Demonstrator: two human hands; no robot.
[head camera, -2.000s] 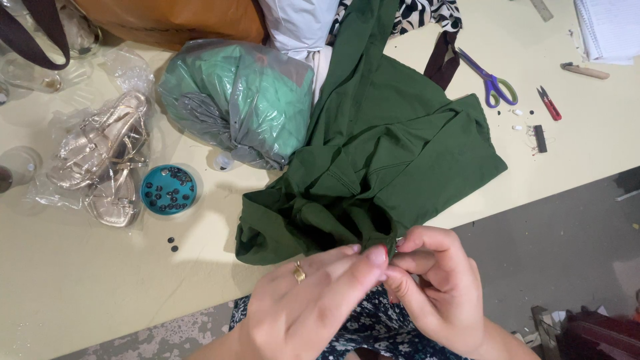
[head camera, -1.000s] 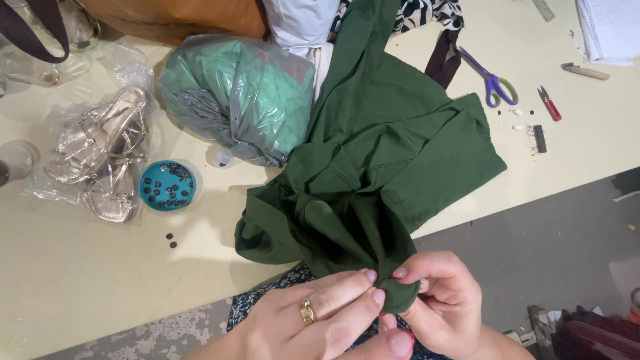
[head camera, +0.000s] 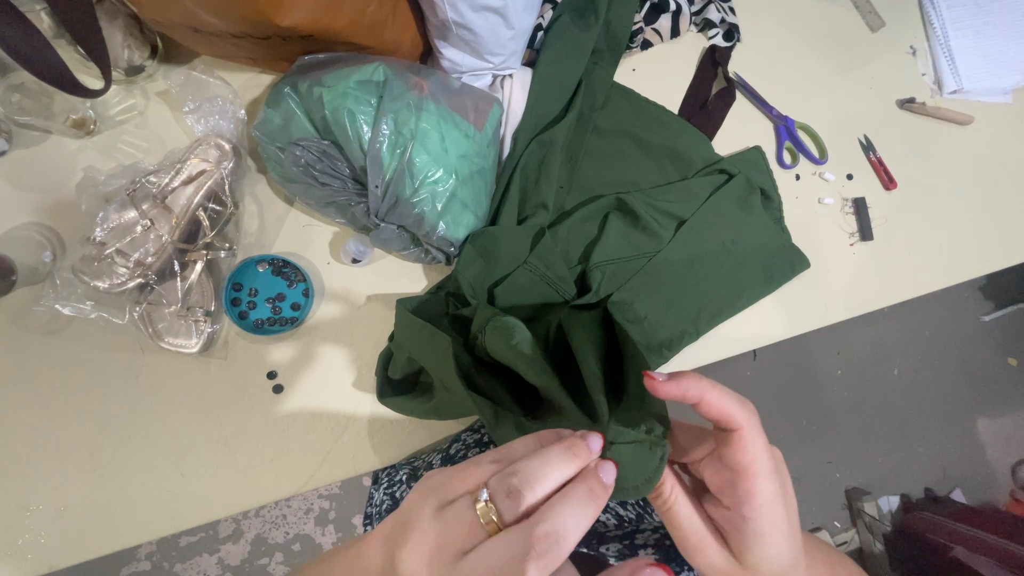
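Observation:
A dark green cloth garment (head camera: 592, 264) lies over the table, its near edge hanging down to my hands. My left hand (head camera: 512, 504), with a gold ring, pinches the fabric between its fingertips. On the other side of the rounded cloth tab, my right hand (head camera: 728, 472) grips its edge with thumb and lower fingers while the index finger is raised off it. Left of the garment, a round teal dish (head camera: 230, 298) holds several dark buttons, and two small dark buttons (head camera: 274, 382) lie on the table below the dish.
Purple-and-green scissors (head camera: 784, 132), red thread snips (head camera: 878, 166) and a small dark bar (head camera: 862, 218) lie right of the garment. Metallic sandals in clear plastic (head camera: 172, 232), a bag of green cloth (head camera: 384, 152) and an orange-brown bag (head camera: 296, 28) occupy the left and back. The table's edge (head camera: 880, 300) runs diagonally.
The rounded tab between my hands shows more than two seconds ago. My right index finger has lifted from the cloth since one second ago. The dish and tools have stayed in place.

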